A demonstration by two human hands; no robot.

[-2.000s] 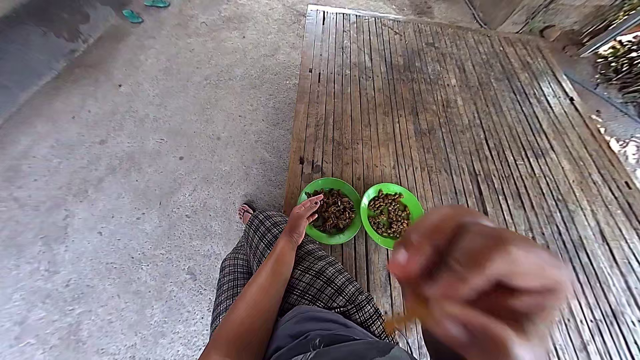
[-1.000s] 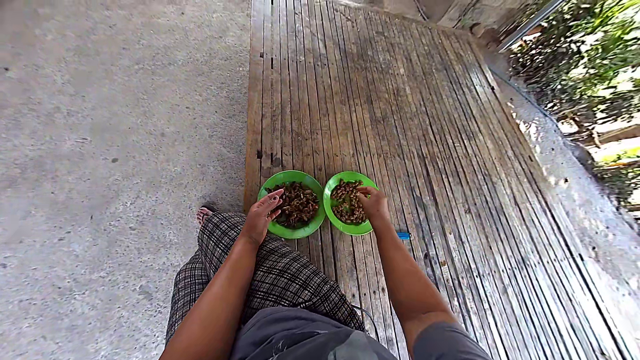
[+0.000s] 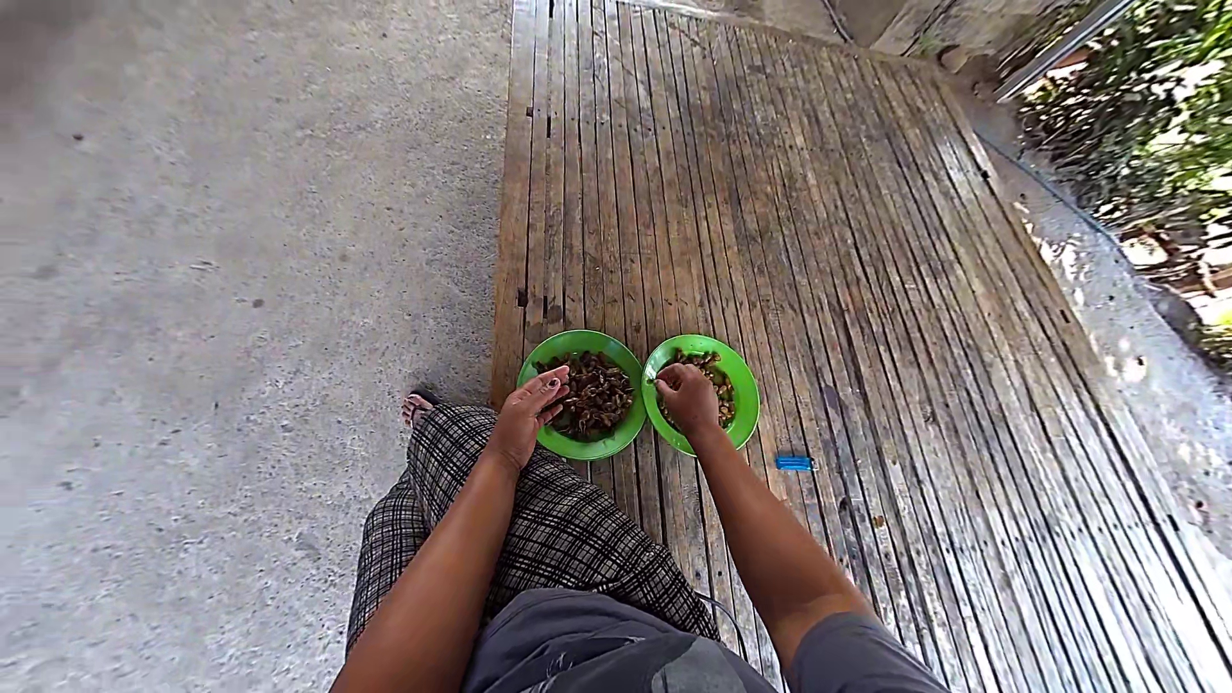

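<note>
Two green plates stand side by side on a slatted wooden platform. The left green plate (image 3: 579,342) carries a pile of small dark brown pieces (image 3: 595,393), too small to name. My left hand (image 3: 527,409) is at this plate's left edge, fingers apart, nothing seen in it. On the right green plate (image 3: 746,385) lie lighter brown pieces (image 3: 724,393), partly hidden by my right hand (image 3: 687,395). The fingers of my right hand are bent together over that plate's left part; whether they pinch anything is not visible.
The slatted wooden platform (image 3: 770,221) extends ahead and to the right. A small blue object (image 3: 794,463), perhaps a lighter, lies right of the plates. My crossed legs in checked trousers (image 3: 568,539) are beside the plates. Concrete floor (image 3: 260,289) lies left; plants (image 3: 1136,135) grow at upper right.
Two seconds ago my right hand was raised close to the camera; since one second ago it has been down at the right plate. My left hand stays by the left plate.
</note>
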